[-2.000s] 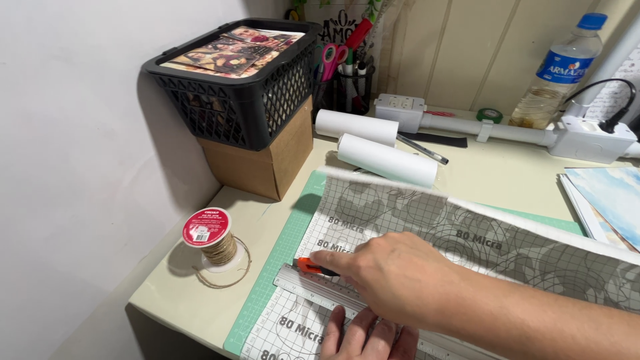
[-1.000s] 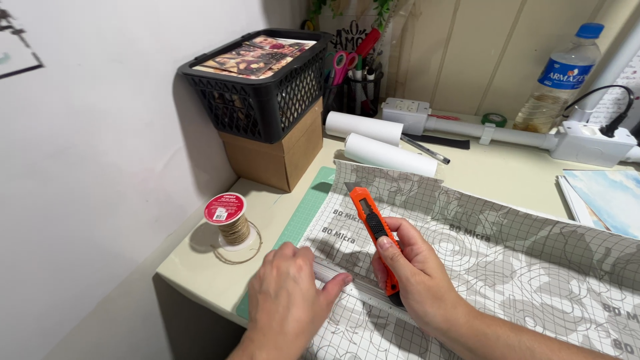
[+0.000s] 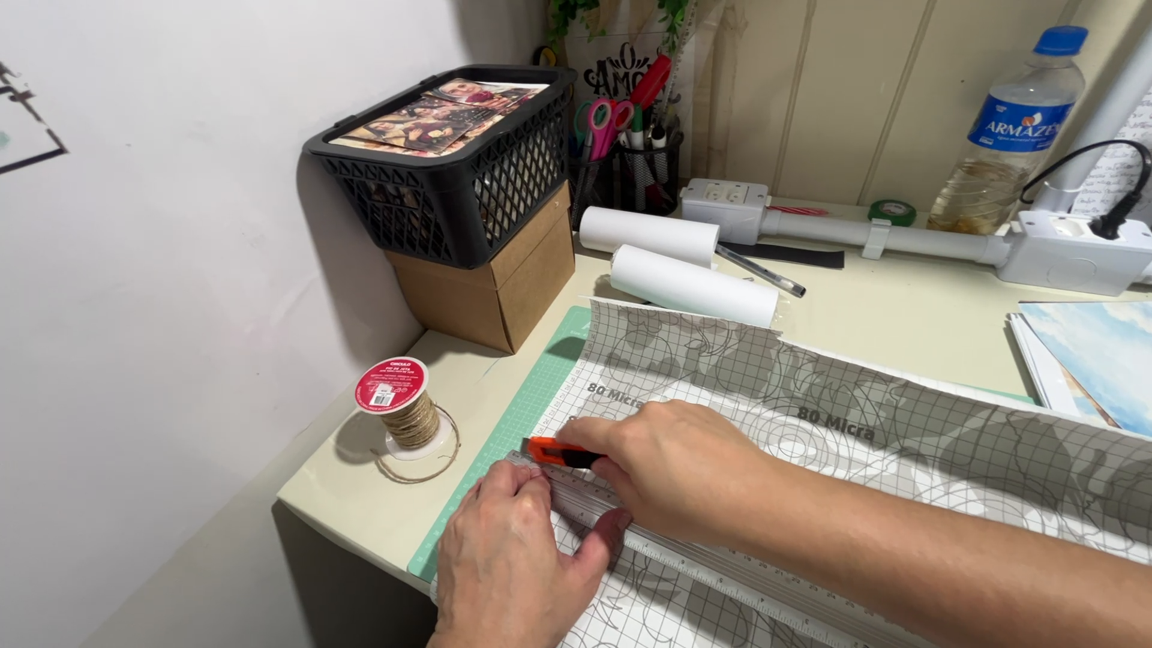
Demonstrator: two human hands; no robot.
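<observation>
My right hand (image 3: 666,459) grips an orange utility knife (image 3: 560,453), its tip low at the far-left end of a clear and metallic ruler (image 3: 684,549). Beside it my left hand (image 3: 526,549) presses on that end of the ruler, fingertips and thumb on its surface. Under the ruler lies a sheet of grid-printed backing paper (image 3: 720,378) with grey patterns and lettering; its far edge curls up. The sheet rests on a green cutting mat (image 3: 513,432), which shows along the left side. Part of the knife is hidden in my right hand.
A spool of jute twine (image 3: 409,418) stands left of the mat. Behind are a black basket (image 3: 450,180) on a cardboard box (image 3: 495,288), two white paper rolls (image 3: 693,283), a pen (image 3: 765,273), power outlets (image 3: 724,207) and a plastic bottle (image 3: 1012,135). Printed sheets (image 3: 1098,351) lie at right.
The knife, raised upright a second ago, is now lowered beside the ruler's left end. My left hand, apart from my right before, now lies on the ruler close to it.
</observation>
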